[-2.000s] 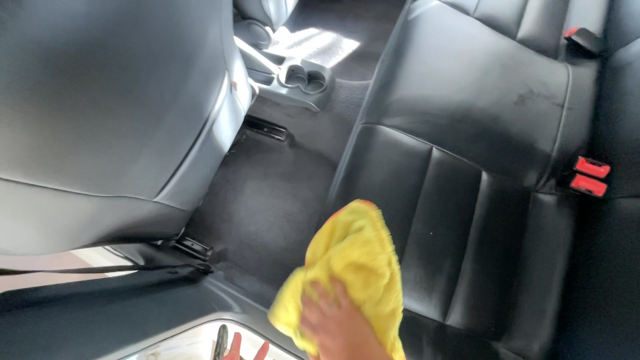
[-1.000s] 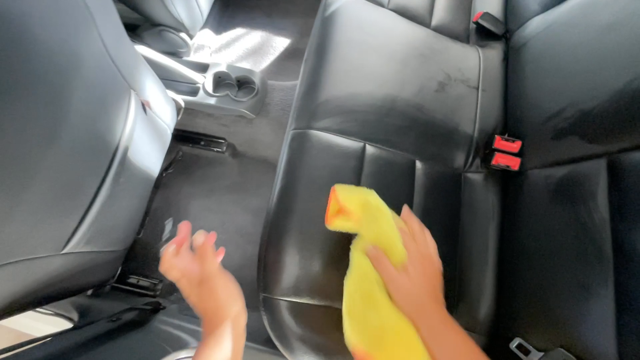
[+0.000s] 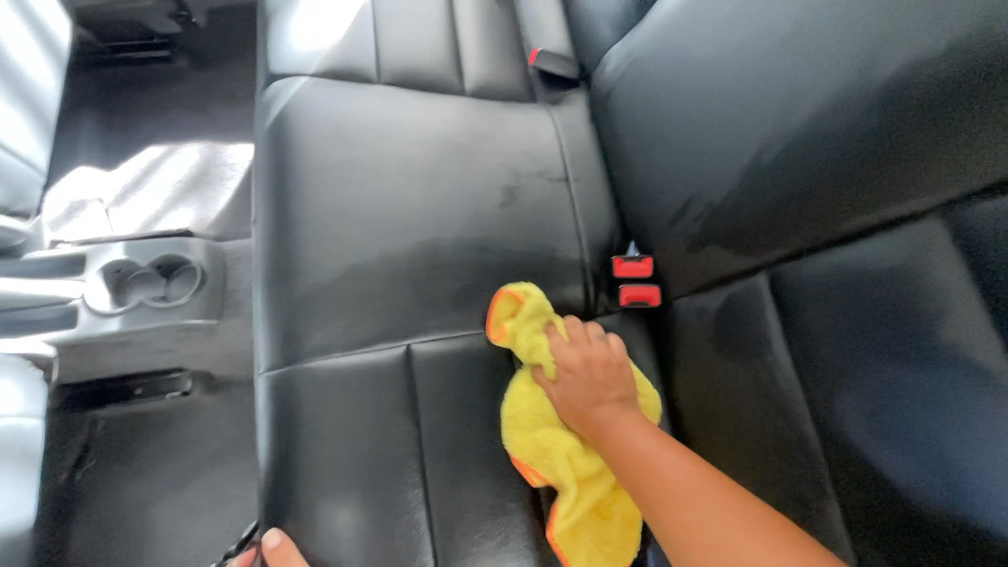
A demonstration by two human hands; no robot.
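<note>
A yellow microfiber cloth with orange edging (image 3: 543,433) lies bunched on the black leather rear seat cushion (image 3: 346,449). My right hand (image 3: 591,374) grips it and presses it on the seat, close to the crease by the backrest. Just above and right of that hand are two red seat belt buckles (image 3: 636,279). Only the fingertips of my left hand (image 3: 279,547) show, at the bottom edge by the front of the cushion; a small dark object, not clear, is beside them. Smudges mark the middle seat section (image 3: 425,197).
The rear backrest (image 3: 787,157) rises on the right. Another buckle (image 3: 554,63) sits farther up the seat. At the left are a console with cup holders (image 3: 150,282), the dark floor carpet (image 3: 150,480) and parts of the front seats (image 3: 20,441).
The view has moved in over the rear seat. My right hand, still holding the cloth, is now nearer the red buckles. My left hand, raised above the floor one second ago, is now low by the cushion's front edge.
</note>
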